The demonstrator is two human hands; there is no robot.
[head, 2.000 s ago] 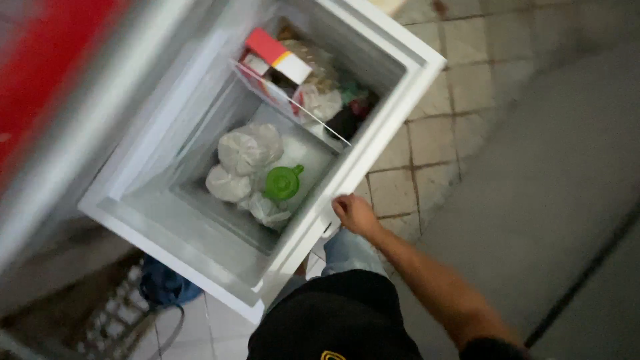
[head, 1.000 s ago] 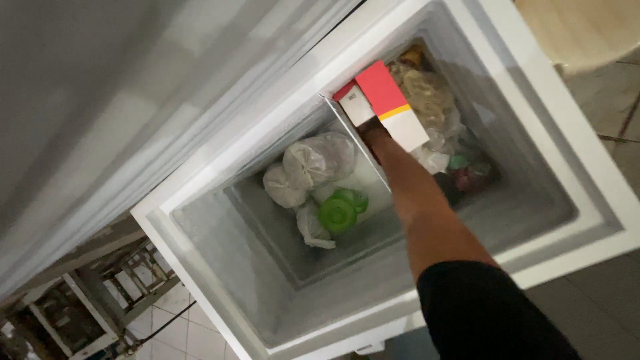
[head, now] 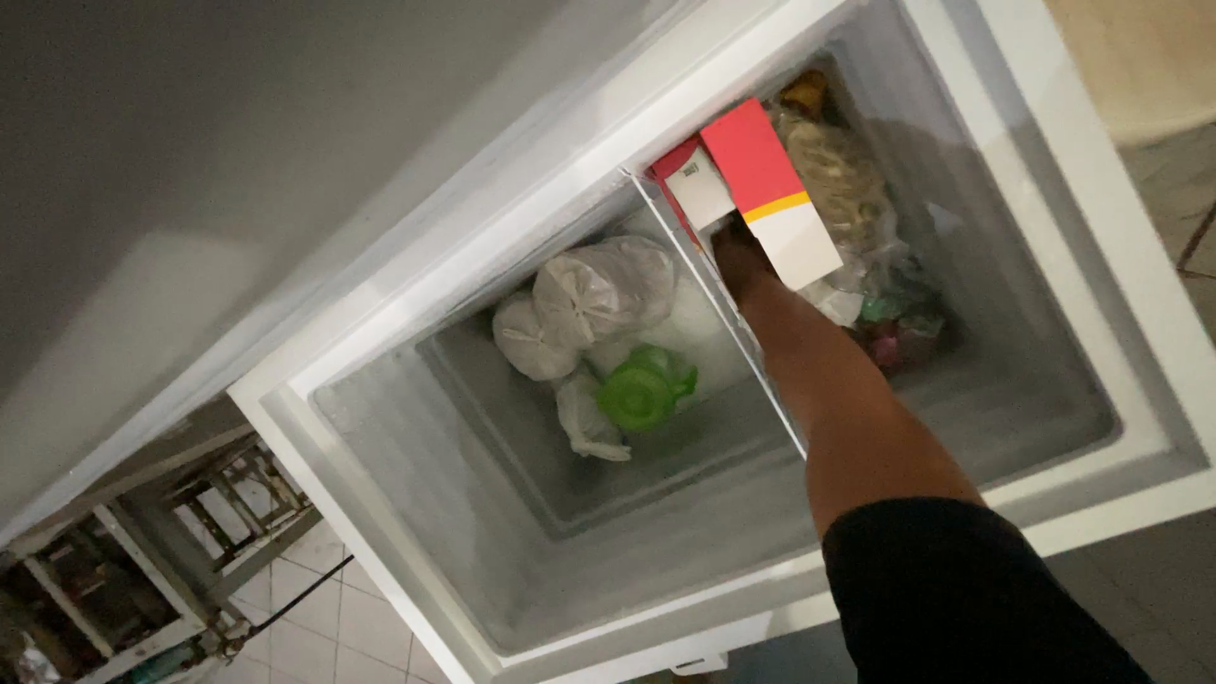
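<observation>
My right arm reaches down into an open chest freezer [head: 950, 513]. My right hand [head: 741, 252] is partly inside an open red and white carton [head: 760, 161], among its flaps; its fingers are hidden, so I cannot tell whether it holds anything. The carton stands on the right of a thin white divider [head: 708, 285]. Beside it lie clear plastic bags of food [head: 841, 180]. To the left of the divider are tied whitish plastic bags [head: 603, 285] and a green plastic container with a handle [head: 641, 389]. My left hand is not in view.
The raised freezer lid [head: 237, 190] fills the upper left. A metal rack [head: 142, 579] and a dark cable [head: 304, 594] are beyond the freezer's lower left corner, over a tiled floor [head: 313, 636]. A pale surface [head: 1140, 66] shows at the upper right.
My right hand was on the freezer's rim two seconds ago; it has moved inside, into the carton. The view has moved closer over the freezer.
</observation>
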